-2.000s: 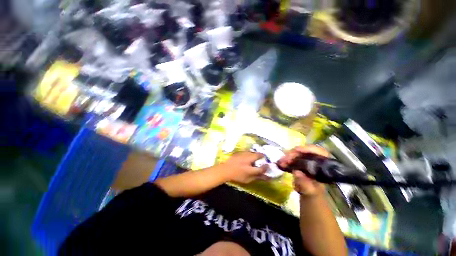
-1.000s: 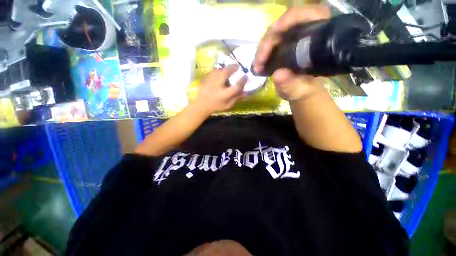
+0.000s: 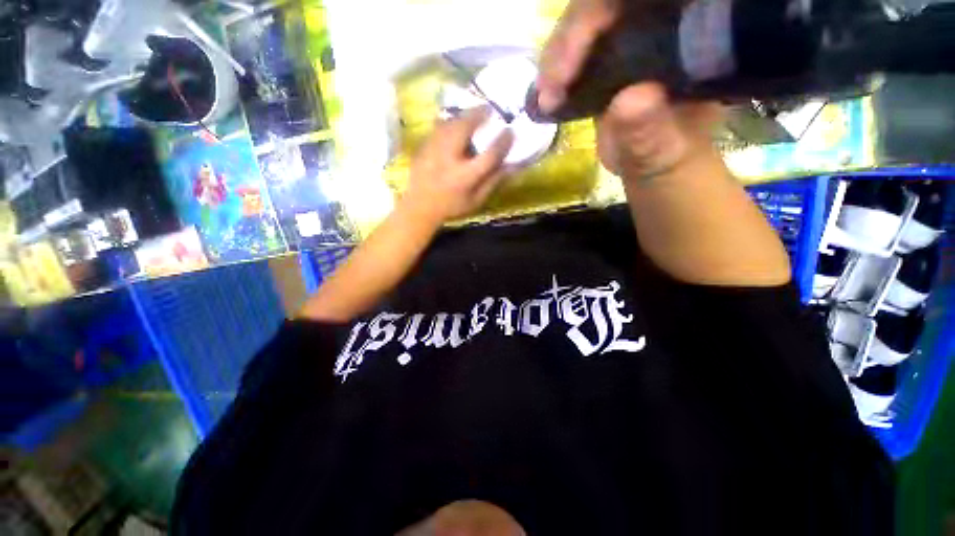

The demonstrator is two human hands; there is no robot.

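Note:
A round white base [image 3: 520, 143] with a thin dark wire lies on the yellow mat [image 3: 560, 186]. My left hand [image 3: 452, 165] holds its left side, fingertips on the white disc. My right hand [image 3: 628, 105] is closed around the thick black electric screwdriver [image 3: 670, 52], which lies nearly level and points left. The screwdriver's tip is at the right part of the white base; whether it touches cannot be told. The upper part of the mat is overexposed.
A white part with a black round end [image 3: 178, 82] stands at the upper left, above colourful printed sheets [image 3: 222, 194]. A blue crate [image 3: 194, 330] is below the bench edge at left. Another blue crate [image 3: 909, 403] at right holds white parts [image 3: 867, 293].
Since one second ago the view has shifted slightly, so bench, hands and screwdriver sit higher in the picture. Both hands keep their grips. Two seconds ago the view was turned and showed more bench.

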